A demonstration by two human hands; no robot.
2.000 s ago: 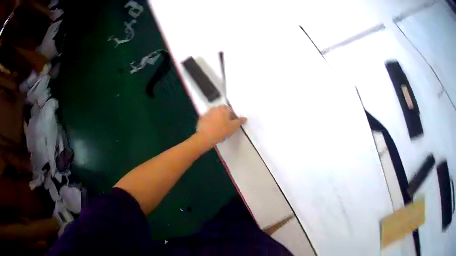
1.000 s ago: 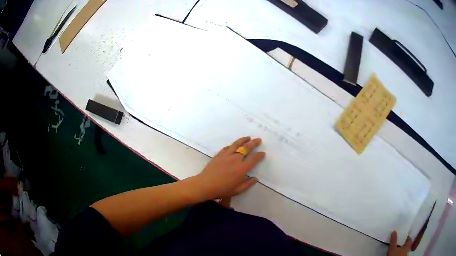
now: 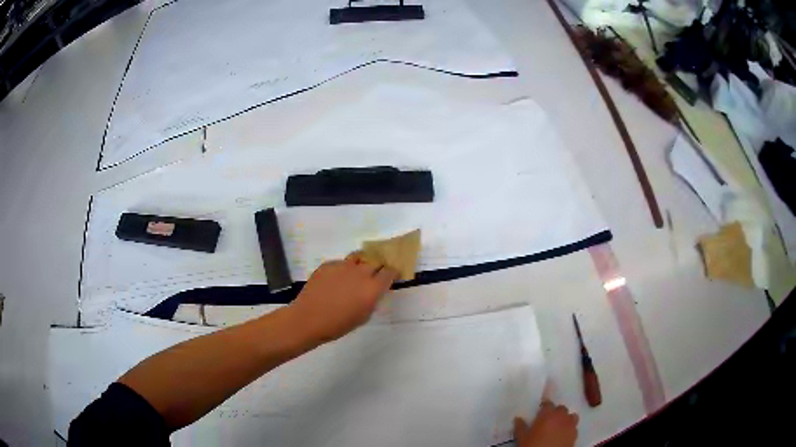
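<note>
My left hand [image 3: 342, 295] holds the yellow card [image 3: 397, 255] by its lower left part, over the dark fabric edge [image 3: 515, 259]. My right hand [image 3: 547, 427] is at the bottom edge of the picture, cut off, beside the lower right corner of the near paper pattern [image 3: 436, 367]; whether it grips anything cannot be told. The awl [image 3: 587, 365] with a red-brown handle lies right of that pattern. A second paper pattern [image 3: 471, 175] lies farther back, bearing a handled black weight [image 3: 360, 187], a labelled weight [image 3: 168, 232] and a plain dark bar [image 3: 273, 250].
A third pattern [image 3: 288, 61] lies at the back with a dark weight [image 3: 377, 14]. A pinkish tape [image 3: 627, 323] crosses the table at right. A long brown strip [image 3: 611, 113], cloth and paper scraps [image 3: 698, 166] and a tan piece [image 3: 727, 254] lie farther right.
The view has swung right. My left hand has left the near pattern and taken hold of the yellow card, which has moved off that paper. My right hand remains by the pattern's right corner.
</note>
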